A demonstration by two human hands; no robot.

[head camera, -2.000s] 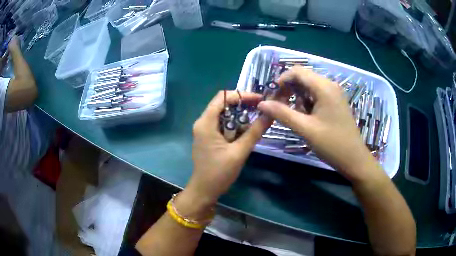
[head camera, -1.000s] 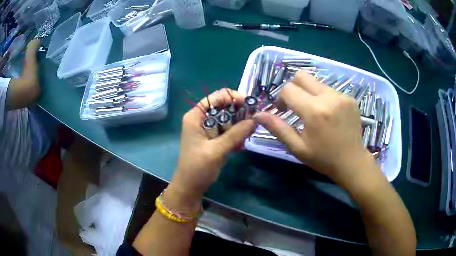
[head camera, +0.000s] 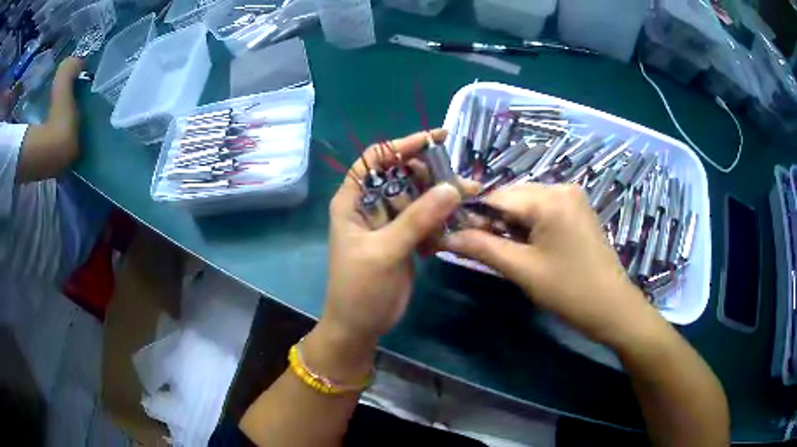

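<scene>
My left hand (head camera: pixel 376 244) is closed around several wired metal cylinders (head camera: pixel 395 190), their round ends facing me and thin red leads sticking up and left. My right hand (head camera: pixel 546 244) is beside it, fingers pinched on a dark metal cylinder at the left hand's fingertips; the fingers partly hide it. The white parts tray (head camera: pixel 706 262), full of loose cylinders, lies behind and right of my hands. A clear packing box (head camera: pixel 284 194) at left holds cylinders in a row on white foam.
Empty translucent boxes (head camera: pixel 166 87) stand behind the packing box. A pen (head camera: pixel 472 47) and a pale strip lie at the back. A smartphone (head camera: pixel 741 262) and stacked trays (head camera: pixel 786 279) are at right, a white cable (head camera: pixel 690 131) behind. Another person's arm (head camera: pixel 57 131) is at far left.
A cylinder between my hands has tilted upright against my left fingers. My right hand has moved down, away from above the tray. The whole view has shifted slightly.
</scene>
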